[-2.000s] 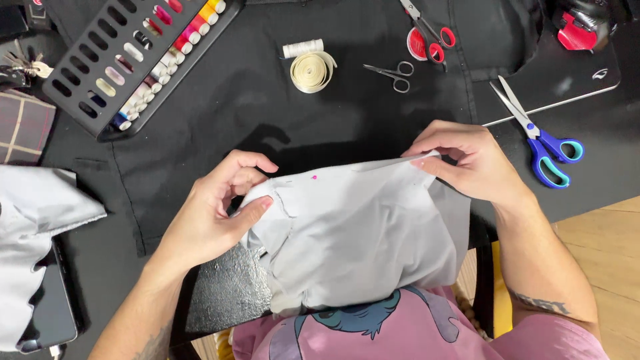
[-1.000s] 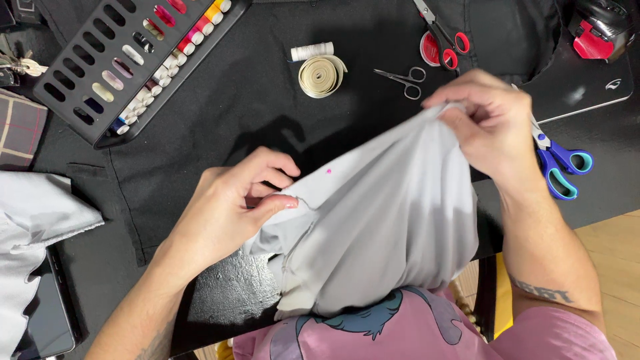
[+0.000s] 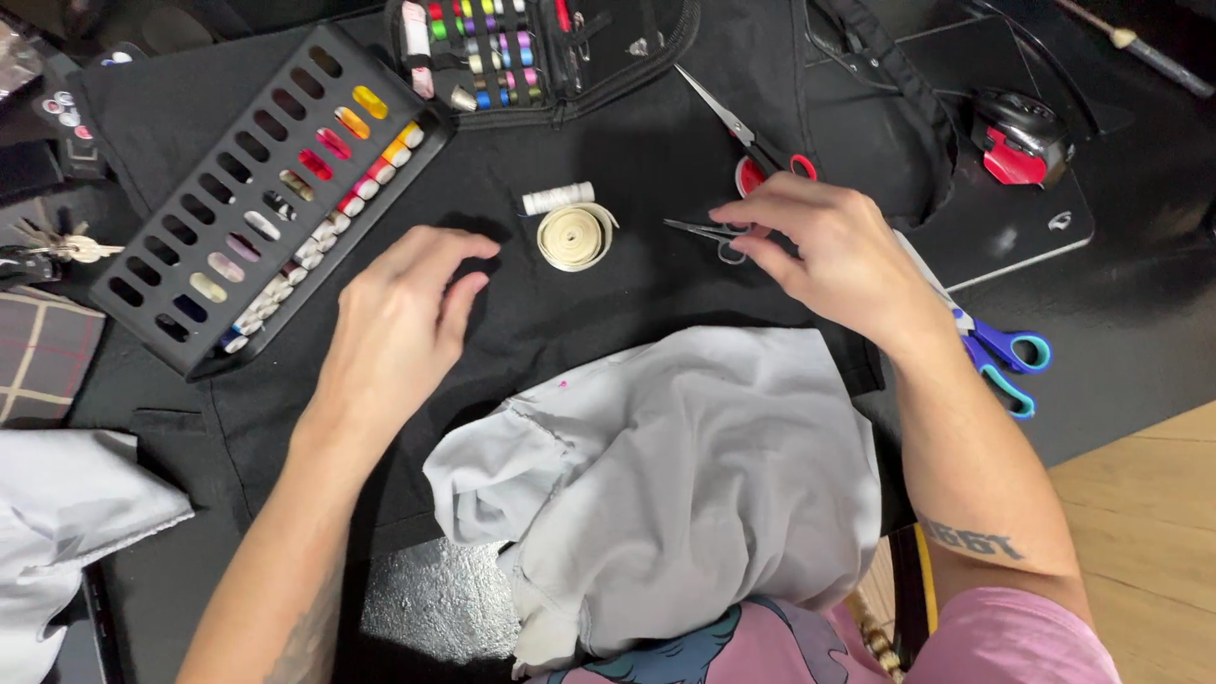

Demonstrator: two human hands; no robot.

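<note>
Light grey fabric (image 3: 703,456) with a small pink mark near its upper edge lies at the table's front edge and over the lap. My left hand (image 3: 399,313) hovers beyond its left part, thumb and fingers apart, holding nothing. With thumb and fingertips my right hand (image 3: 826,247) touches the handles of small metal scissors (image 3: 703,229); whether the grip is closed is hard to tell. Between the hands lie a rolled cream measuring tape (image 3: 574,237) and a spool of white thread (image 3: 558,198). Black-and-red scissors (image 3: 727,112) lie behind my right hand, partly hidden.
A black rack of thread spools (image 3: 214,204) stands at the left, an open sewing kit (image 3: 494,57) at the back. Blue-handled scissors (image 3: 997,347) lie beside my right forearm. Further right is a black-and-red device (image 3: 1021,138). More pale fabric (image 3: 66,513) lies at the left edge.
Both hands have let go of the grey fabric, which now lies lower and loose. My right hand has moved to the small scissors. The view has shifted to take in more of the table's back.
</note>
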